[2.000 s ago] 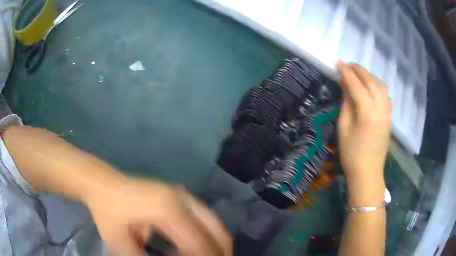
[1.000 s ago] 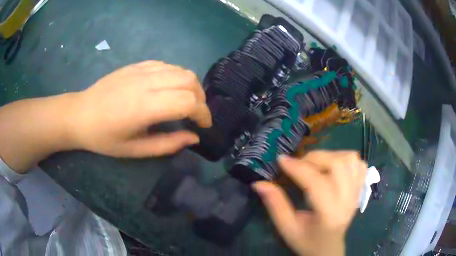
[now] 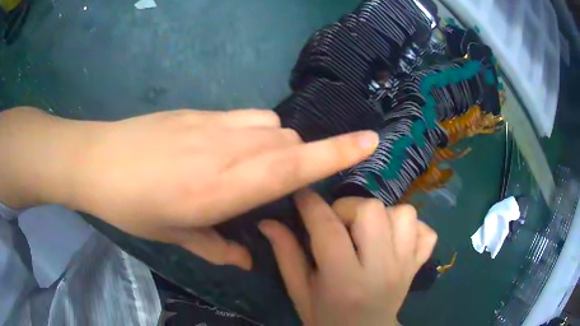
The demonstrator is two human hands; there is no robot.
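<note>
A row of stacked panels (image 3: pixel 407 143) with a teal zigzag strip and orange flex tails (image 3: pixel 467 124) stands on the dark-green mat. Beside it stand black ribbed rows of stacked parts (image 3: pixel 356 48). My left hand (image 3: pixel 191 169) reaches in from the left, its index finger extended to the near part of the panel row, its thumb lower down. My right hand (image 3: pixel 356 255) is at the near end of the row, fingers bent, below my left hand. Dark flat pieces lie under and between my hands, mostly hidden; I cannot tell whether either hand grips one.
A crumpled white wipe (image 3: pixel 496 226) lies at the right, with a thin dark stick (image 3: pixel 507 159) above it. A small dark part with an orange tail (image 3: pixel 429 275) lies right of my right hand. A white compartment tray (image 3: pixel 518 57) is at the upper right, clear plastic trays at the right edge.
My left hand has moved right, its index finger now stretched to the panel row. My right hand has moved in beneath it, fingers more bent. The view has shifted, so the rows appear farther right.
</note>
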